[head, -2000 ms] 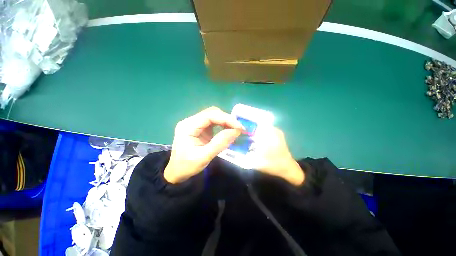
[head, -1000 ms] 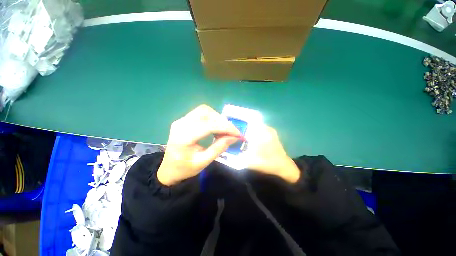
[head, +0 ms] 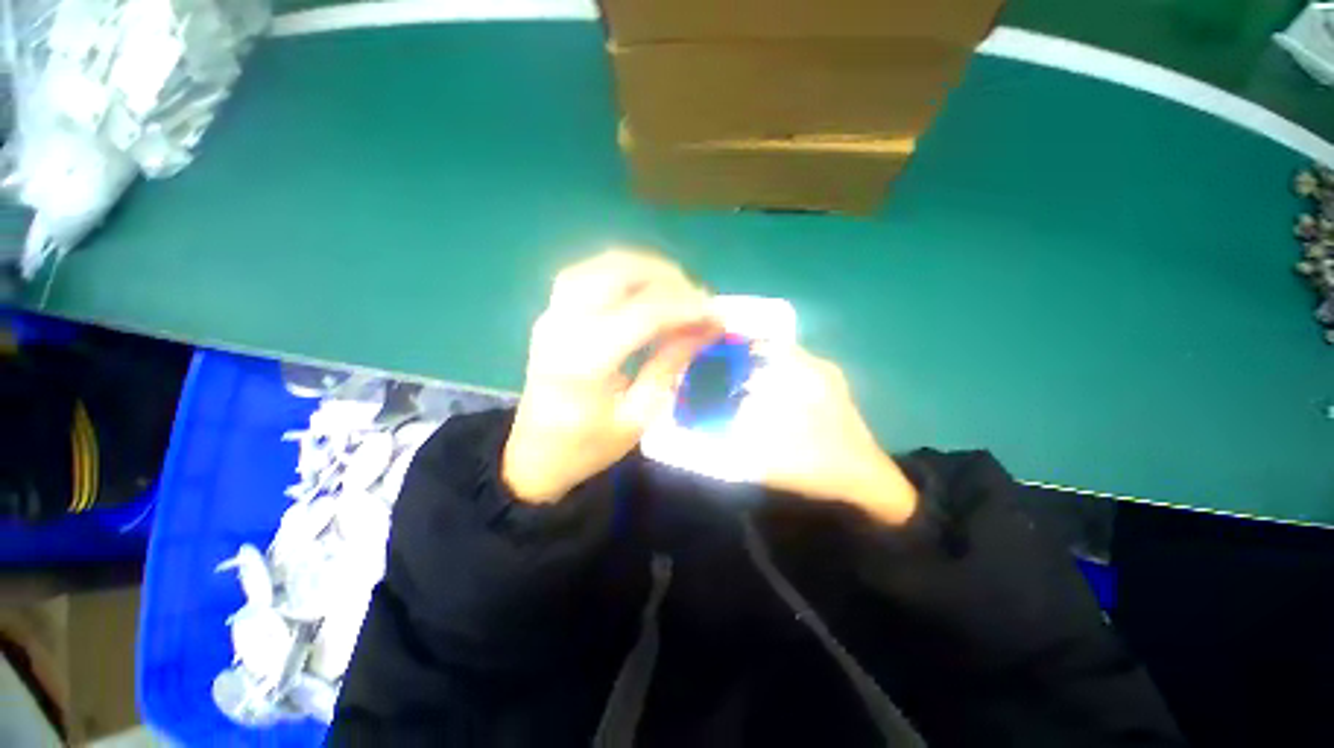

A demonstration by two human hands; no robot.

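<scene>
A white housing body (head: 688,449) glares in front of my chest, above the front edge of the green bench. A blue battery pack (head: 714,383) shows inside its open face. My right hand (head: 822,439) holds the housing by its right side. My left hand (head: 593,373) is at the left side, with thumb and fingers pinched at the pack's upper left edge. Something reddish shows at those fingertips, but glare and blur hide whether it is a wire. Whether the pack is fully seated cannot be told.
Stacked cardboard (head: 790,95) stands behind my hands. A clear plastic bag of white parts (head: 110,95) lies at left. Small metal components (head: 1321,241) are heaped at far right. A blue parts bin (head: 183,541) with white shell covers (head: 329,541) sits below the bench edge at left.
My left hand has moved up the housing and its fingertips now cover the pack's upper left edge. The view has shifted, so the bench things appear higher and farther right.
</scene>
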